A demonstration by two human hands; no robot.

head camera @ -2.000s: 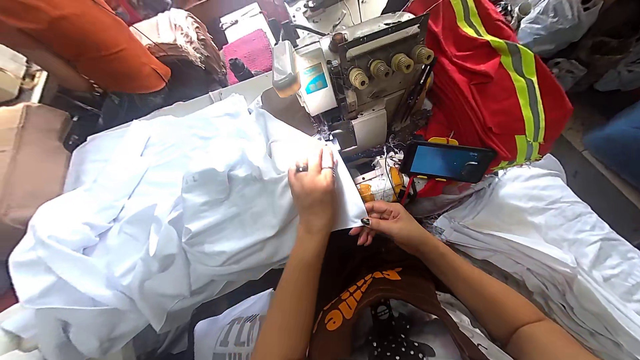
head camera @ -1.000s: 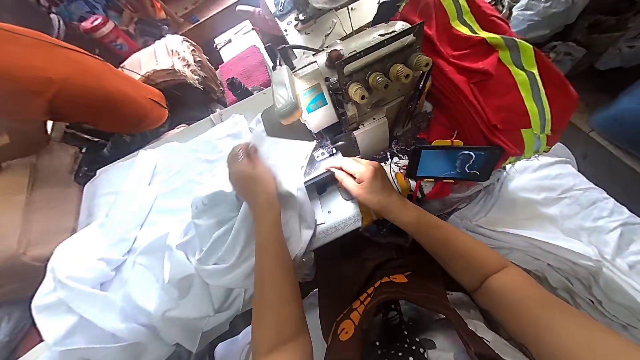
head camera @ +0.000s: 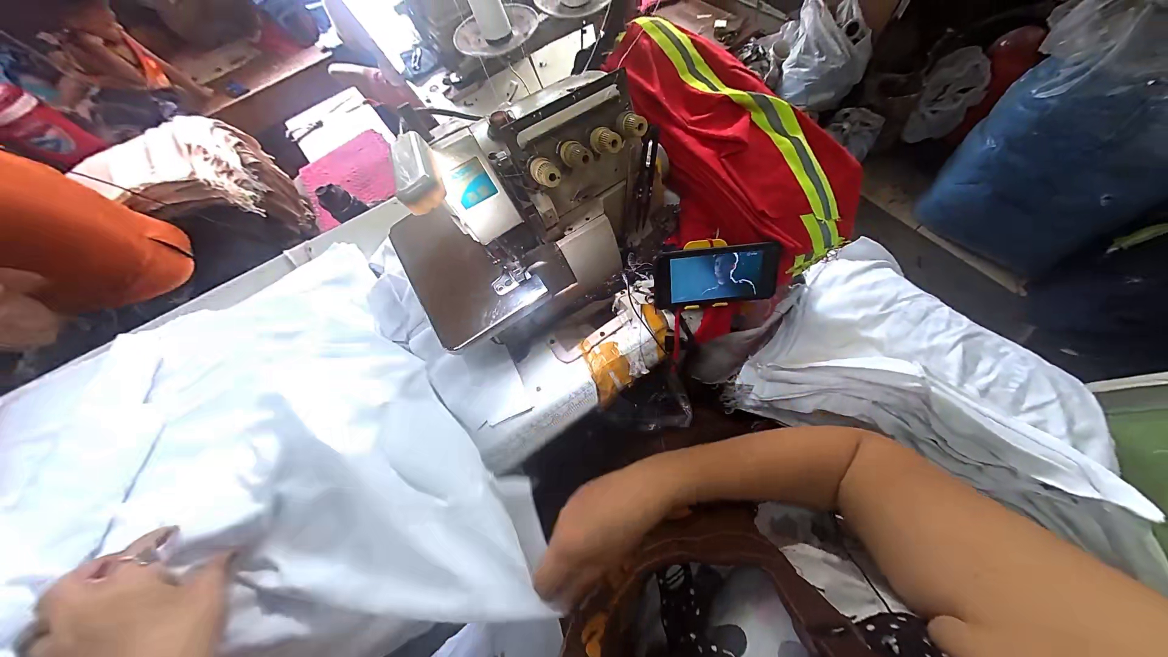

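Note:
White fabric (head camera: 274,438) spreads in loose folds over the left of the sewing table, its lower edge running to my lap. My left hand (head camera: 137,593), blurred, lies on it at the bottom left with the fingers spread; whether it pinches any cloth I cannot tell. At the fabric's lower right corner is my right hand (head camera: 593,538), its fingers closed on the edge of the cloth. Beyond both hands stands an overlock sewing machine (head camera: 557,182) with several tension dials; its presser foot (head camera: 516,278) has no fabric under it.
A phone (head camera: 718,276) is propped right of the machine, before a red garment (head camera: 730,155) with reflective stripes. Stacked white cloth (head camera: 922,365) lies at the right. An orange-covered shape (head camera: 82,242), a pink cloth (head camera: 356,173) and a bundle of fabric (head camera: 192,173) are at the left.
Both hands have moved away from the machine toward my body, the left one also to the left. The white fabric has shifted away from the needle area. The view has shifted.

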